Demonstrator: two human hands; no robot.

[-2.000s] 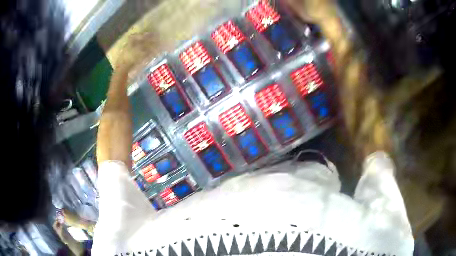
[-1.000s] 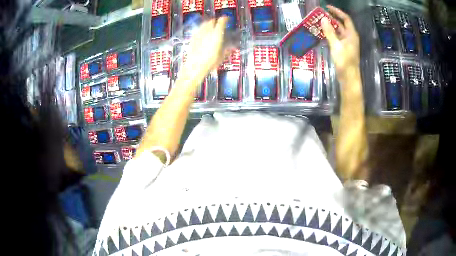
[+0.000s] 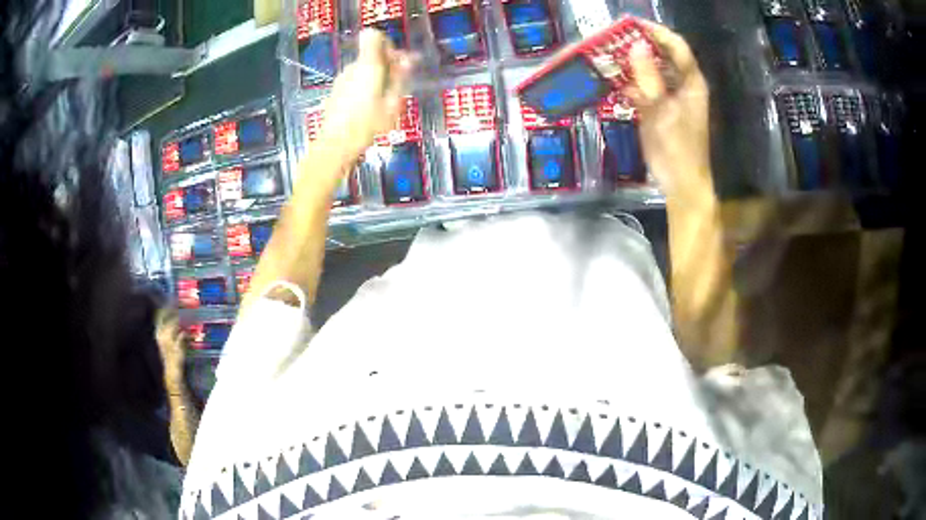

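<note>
A clear blister tray [image 3: 386, 213] lies in front of me with two rows of red-topped, blue-panelled printed packs [image 3: 471, 163] in its pockets. My right hand [image 3: 665, 102] holds one printed pack [image 3: 569, 86] tilted above the tray's right part. My left hand [image 3: 374, 91] is over the tray's left part, above the packs. Its fingers are blurred, and whether they touch or hold something cannot be told. The pockets under my right hand are partly hidden.
A second tray with red-topped packs [image 3: 244, 183] lies at the left, turned sideways. Trays with black-topped packs [image 3: 797, 112] lie at the far right. A brown carton [image 3: 792, 284] stands at the right. Another person's hand [image 3: 171, 340] is at the lower left. A grey rail [image 3: 132, 61] runs at the upper left.
Two seconds ago the tray lay tilted between both hands. Since one second ago my left hand has moved left, and my right hand has moved slightly left with the printed pack. Another person's hand has appeared.
</note>
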